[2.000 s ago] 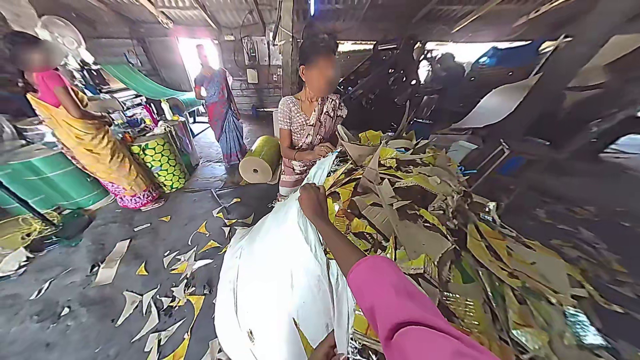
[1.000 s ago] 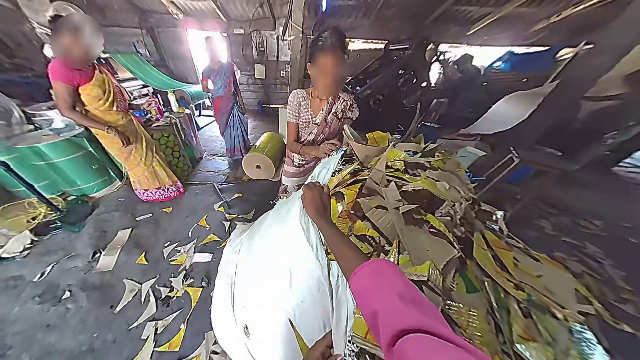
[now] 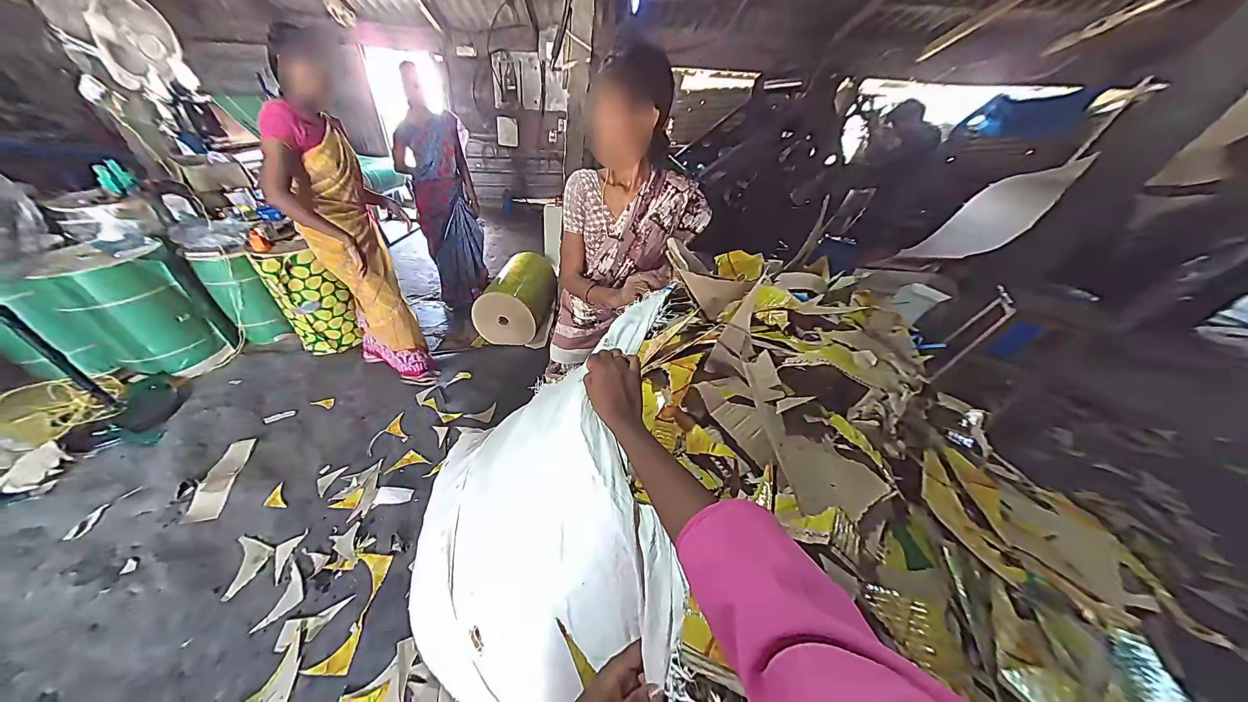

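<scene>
A bulging white woven sack [image 3: 526, 526] fills the lower middle of the head view. My right hand [image 3: 614, 390], on the arm in the pink sleeve, grips its upper rim. At the bottom edge, my left hand [image 3: 621, 678] is partly cut off and holds the near part of the rim, beside a yellow-and-brown scrap. Right of the sack lies a large heap of cut paper or card scraps [image 3: 829, 468], brown and yellow. Across from me a co-worker's hands [image 3: 639, 286] are at the sack's far, pointed end.
A co-worker stands opposite me, two more people at the left back. Yellow-green roll [image 3: 515, 297] lies behind the sack. Green-wrapped rolls [image 3: 127, 307] and a patterned yellow-green one [image 3: 307, 300] stand at left. Scraps [image 3: 331, 653] litter the dark floor. A metal frame [image 3: 970, 336] is beyond the heap.
The person in the yellow sari at the left has turned and shifted posture. My hands stay on the sack's rim. The view has swung somewhat.
</scene>
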